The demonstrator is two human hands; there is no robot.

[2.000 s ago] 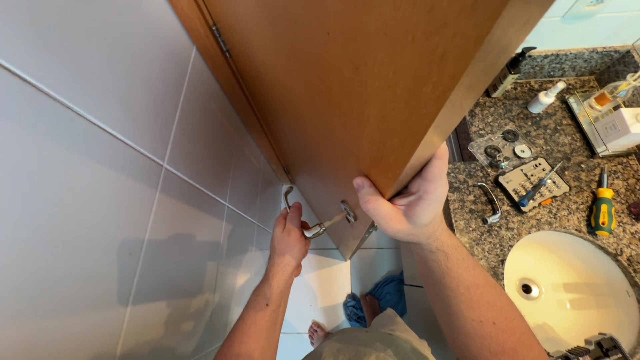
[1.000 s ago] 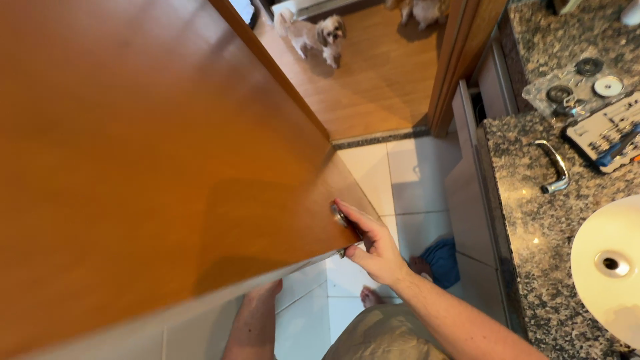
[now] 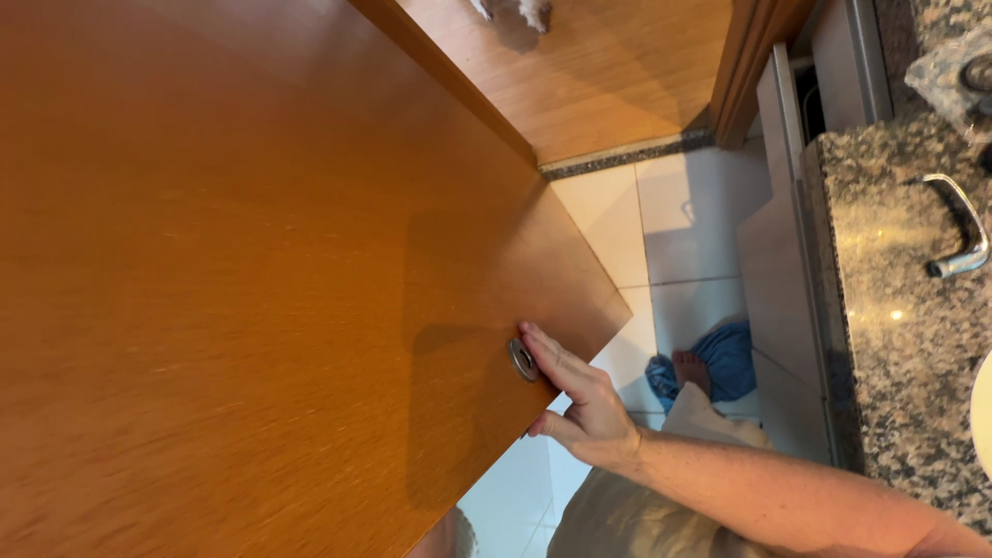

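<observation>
My right hand (image 3: 585, 395) holds the free edge of a wooden door (image 3: 294, 263). Its fingers lie flat on the door's face beside a round metal rosette (image 3: 523, 359) with a hole, and the thumb is at the narrow edge, near a small dark metal part. My left hand is hidden behind the door; only a bit of skin shows at the bottom edge of the view. A curved chrome lever handle (image 3: 965, 232) lies on the speckled granite countertop (image 3: 891, 325) at the right.
Beyond a dark stone threshold (image 3: 628, 157) is a wood floor with an animal's legs (image 3: 535, 12) on it. Blue cloth (image 3: 721, 364) lies around a bare foot on white tiles. An open drawer (image 3: 783, 116) juts out by the counter. The basin's rim (image 3: 983, 418) shows at far right.
The door has swung, and its broad face now fills the left. My left hand, seen earlier holding a lever handle at the door, has gone from view. My right hand's fingers have moved beside the rosette.
</observation>
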